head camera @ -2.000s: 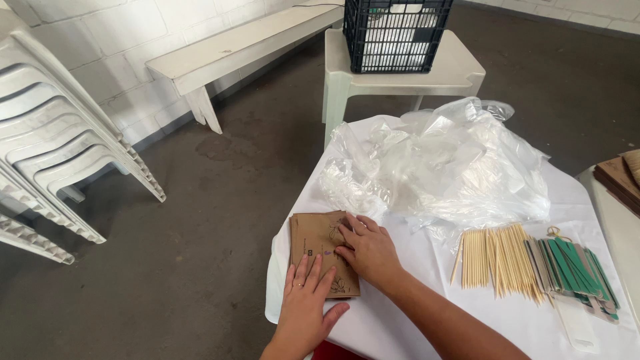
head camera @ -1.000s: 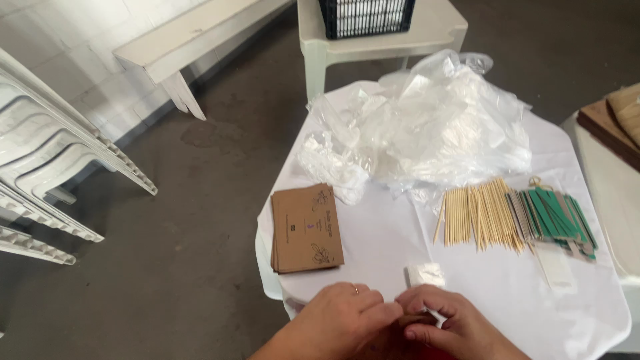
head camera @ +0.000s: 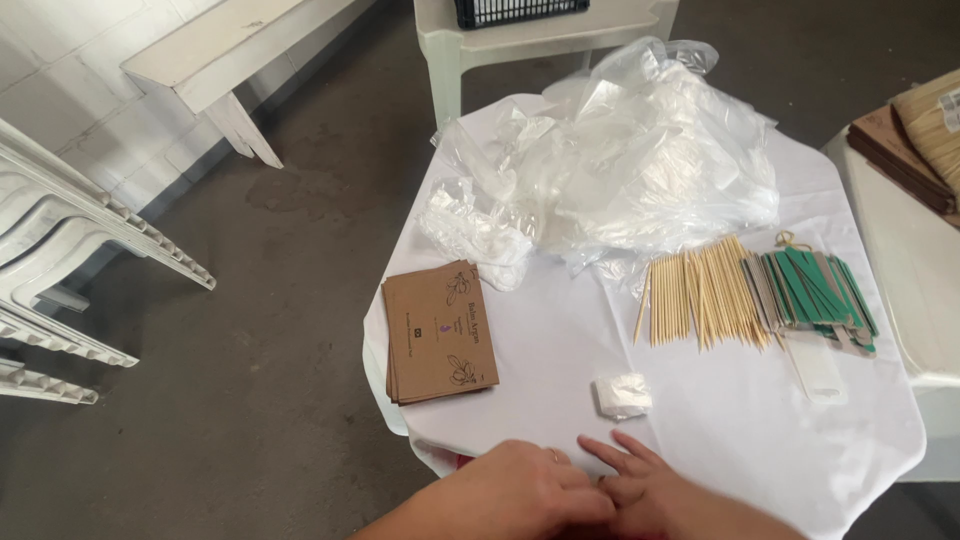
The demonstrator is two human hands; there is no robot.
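Note:
My left hand (head camera: 529, 487) is at the near edge of the table (head camera: 547, 330), fingers curled, pressed against my right hand (head camera: 637, 480). Two fingers of the right hand stretch forward over the white cloth. Whatever lies between the hands is hidden. A small white plastic-wrapped packet (head camera: 624, 396) sits just beyond the right fingertips. To the left is a stack of printed brown paper envelopes (head camera: 441, 334). Wooden sticks (head camera: 705, 296) lie in a row at the right, beside green and grey nail files (head camera: 814, 292) and a clear plastic piece (head camera: 817, 367).
Crumpled clear plastic bags (head camera: 637, 157) cover the table's far part. Behind stands a plastic table (head camera: 517, 45) with a black crate (head camera: 517, 9). A white bench (head camera: 225, 52) and stacked white chairs (head camera: 82, 240) are at left. More brown packets (head camera: 896, 157) lie on a surface at right.
Both hands have left the brown envelope stack and come together at the near table edge. Since one second ago, fingers of the right hand have spread forward.

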